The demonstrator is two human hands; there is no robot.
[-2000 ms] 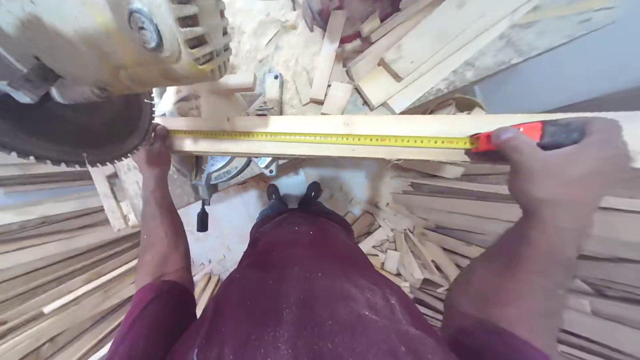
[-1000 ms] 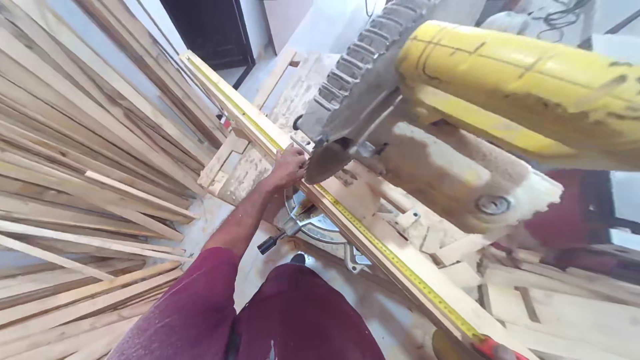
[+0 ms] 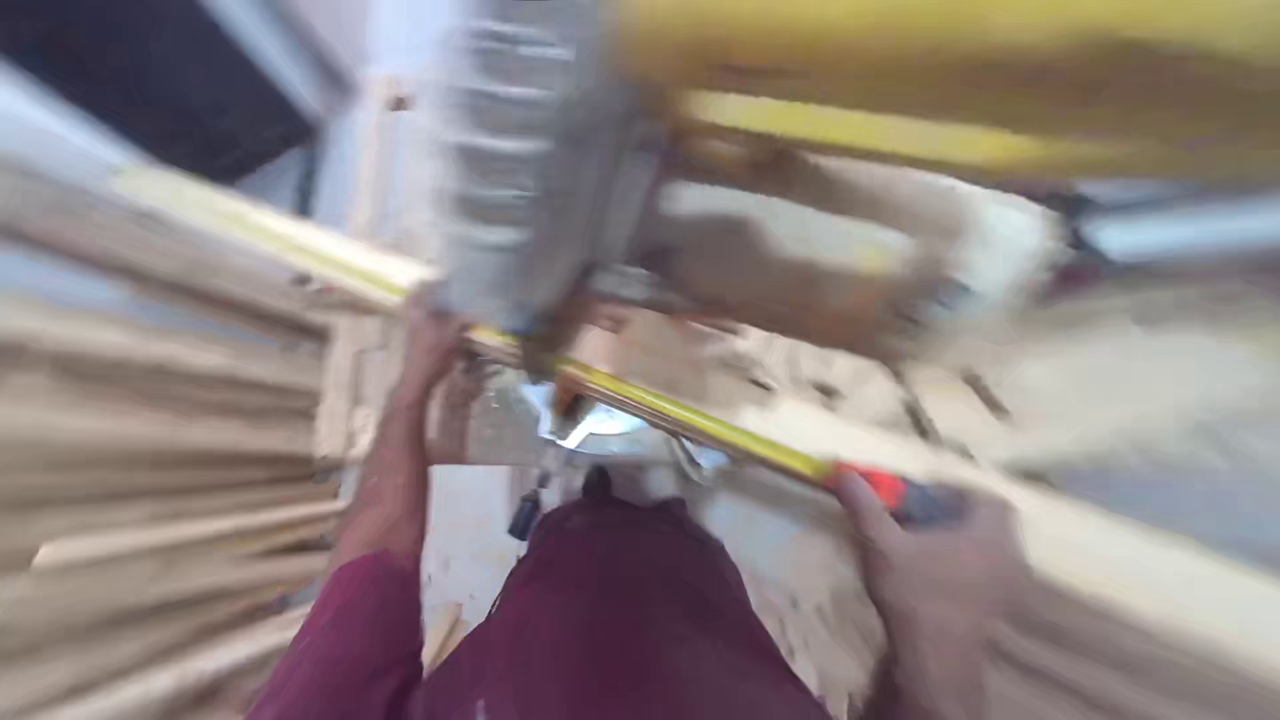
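A long pale wooden board point(image 3: 790, 410) lies across the miter saw point(image 3: 800, 230), running from upper left to lower right. Along its near edge stretches the yellow blade of a tape measure point(image 3: 690, 412). My right hand point(image 3: 940, 560) grips the red and black tape measure case point(image 3: 885, 490) at the board. On the left, beside the saw's guard, my left hand point(image 3: 432, 335) is at the board and tape; its fingers are blurred and partly hidden, so its hold on them cannot be told. The saw head hides part of the board.
Many wooden strips point(image 3: 170, 430) are stacked at the left. Offcuts point(image 3: 830, 385) lie behind the board under the saw head. The saw's black handle knob point(image 3: 524, 515) sticks out toward me. A dark opening point(image 3: 150, 80) shows at the upper left.
The view has swung widely between frames. My right hand, out of view a second ago, shows again on the tape case. The tape stays extended along the board.
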